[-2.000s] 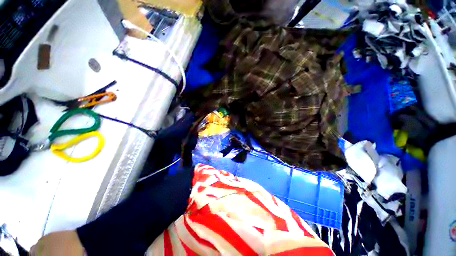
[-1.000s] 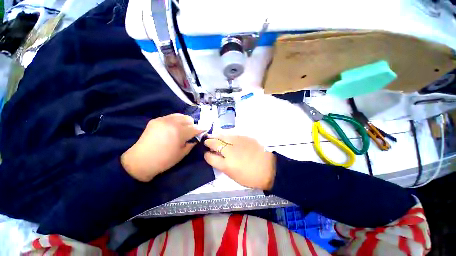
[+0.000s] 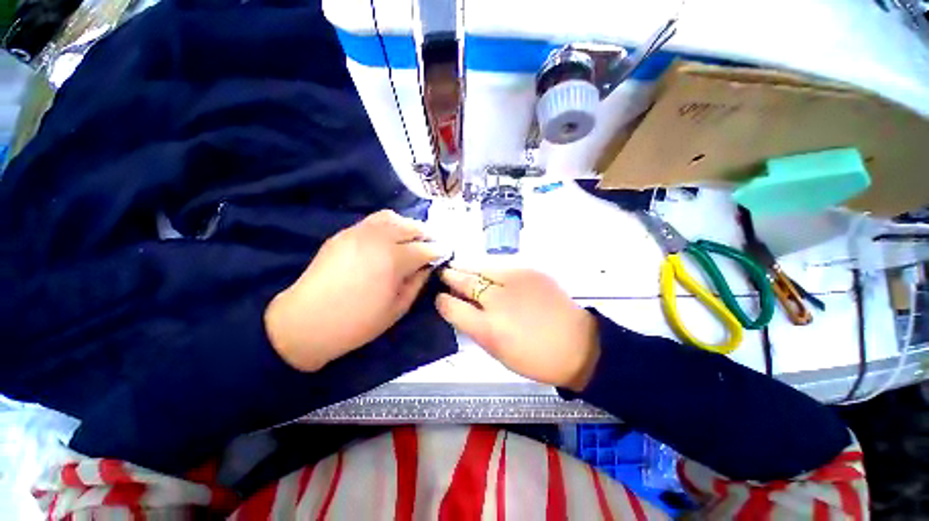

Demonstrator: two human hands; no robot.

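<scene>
A dark navy garment (image 3: 204, 132) is heaped left of the needle and reaches under both hands. My left hand (image 3: 351, 290) lies on it with thumb and forefinger pinching its edge, where a small white strip (image 3: 438, 249) shows. My right hand (image 3: 525, 321), with a ring, pinches the same edge from the right, fingertips nearly touching the left ones. The presser foot area (image 3: 448, 183) of the white sewing machine (image 3: 499, 102) is just beyond the fingertips. A grey-blue cylinder (image 3: 502, 229) stands right of it. The underside of the pinched edge is hidden.
Scissors with yellow and green handles (image 3: 718, 295) and orange-handled snips (image 3: 789, 295) lie at the right. A mint-green block (image 3: 810, 181) rests against brown cardboard (image 3: 764, 122) on the machine. A measuring tape (image 3: 458, 408) runs along the table's front edge. A blue crate (image 3: 616, 458) is below.
Two seconds ago the view showed the right side with a plaid cloth and crate. Since one second ago, the machine and scissors have shifted in view; both hands remain at the garment edge.
</scene>
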